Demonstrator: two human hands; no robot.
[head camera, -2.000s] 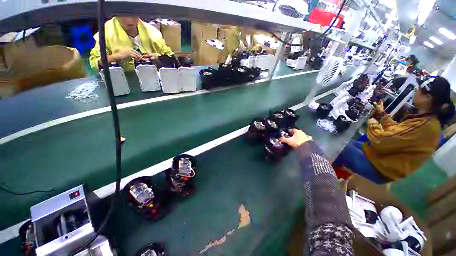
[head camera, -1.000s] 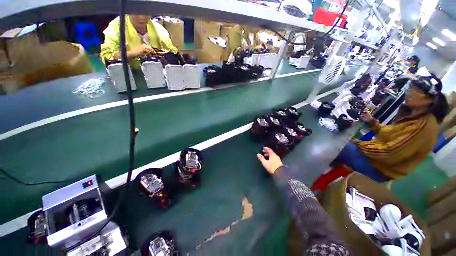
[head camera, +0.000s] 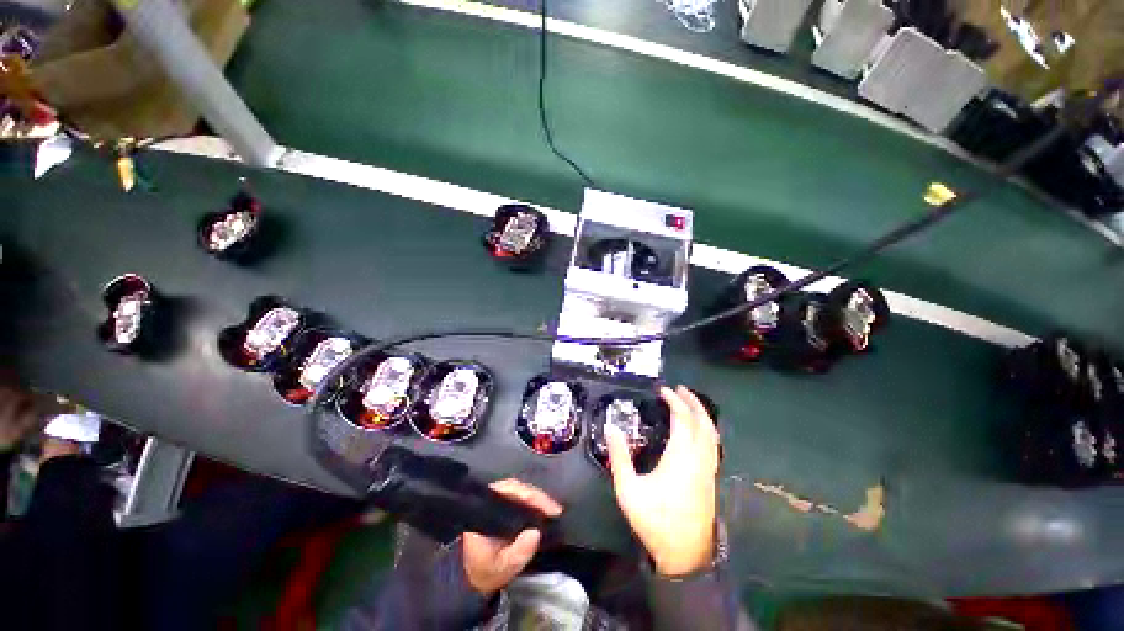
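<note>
My left hand (head camera: 503, 542) is wrapped around a thick black electric screwdriver (head camera: 431, 491), which lies sideways with its cord looping up from its left end. My right hand (head camera: 672, 487) grips a round black housing (head camera: 621, 425) with a silver inner part, thumb and fingers around its rim. Another housing (head camera: 551, 413) stands just left of it. Several more housings (head camera: 454, 398) form a row further left. The screwdriver's tip is hidden.
A white-grey screw feeder (head camera: 629, 259) with a red switch stands behind my right hand. The black tool cord (head camera: 493, 334) crosses its tray. More housings (head camera: 761, 300) stand on both sides. A dark cluster is at far right. Another person's sleeve (head camera: 74, 512) is at lower left.
The view has swung left and down. My right hand has moved from the right-hand cluster to a housing in front of the feeder. My left hand and the screwdriver have come into view.
</note>
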